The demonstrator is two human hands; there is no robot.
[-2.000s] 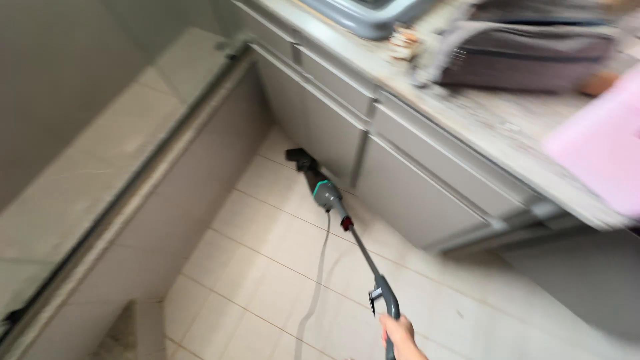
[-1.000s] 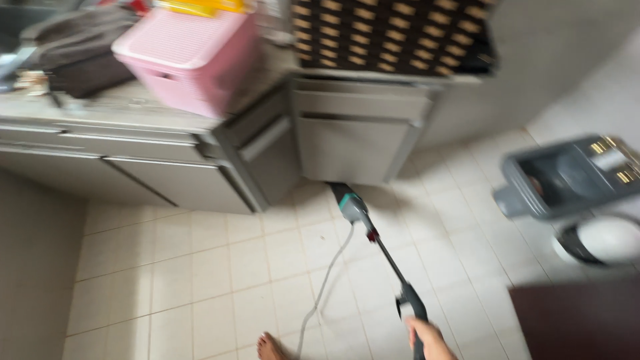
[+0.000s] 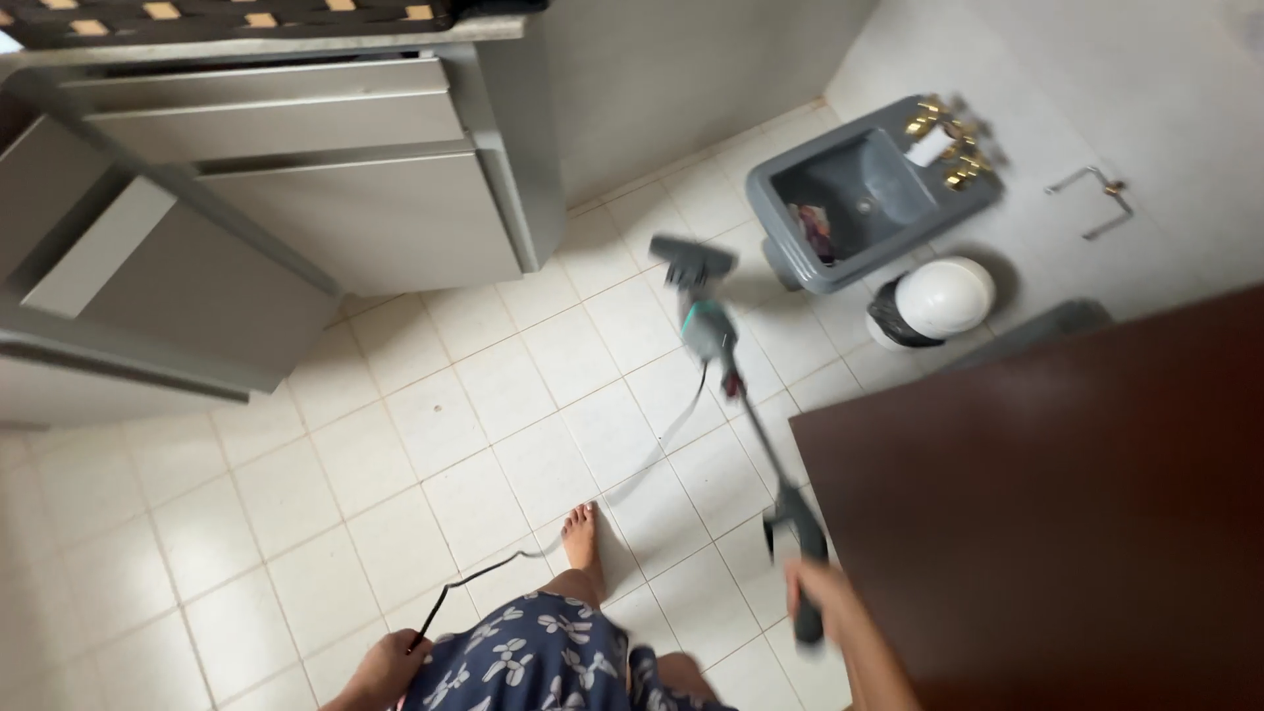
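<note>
A grey corded stick vacuum cleaner [image 3: 707, 331] with a teal ring stretches across the white tiled floor, its wide floor head [image 3: 693, 257] flat on the tiles left of a grey bidet. My right hand [image 3: 822, 591] is closed around its dark handle at the lower right. At the lower left, my left hand [image 3: 388, 664] holds the black power cord [image 3: 474, 576] beside my patterned blue clothing. The cord runs past my bare foot toward the vacuum body, blurred for part of its length.
Grey cabinets [image 3: 365, 222] line the upper left. The grey bidet [image 3: 894, 193], with gold taps and something crumpled in its basin, stands near a white bin [image 3: 945, 298] with a black liner. A dark brown door or panel [image 3: 1066, 494] fills the lower right.
The vacuum head has moved from the cabinet base to the tiles near the bidet. My left hand with the cord has come into view. The view has swung right.
</note>
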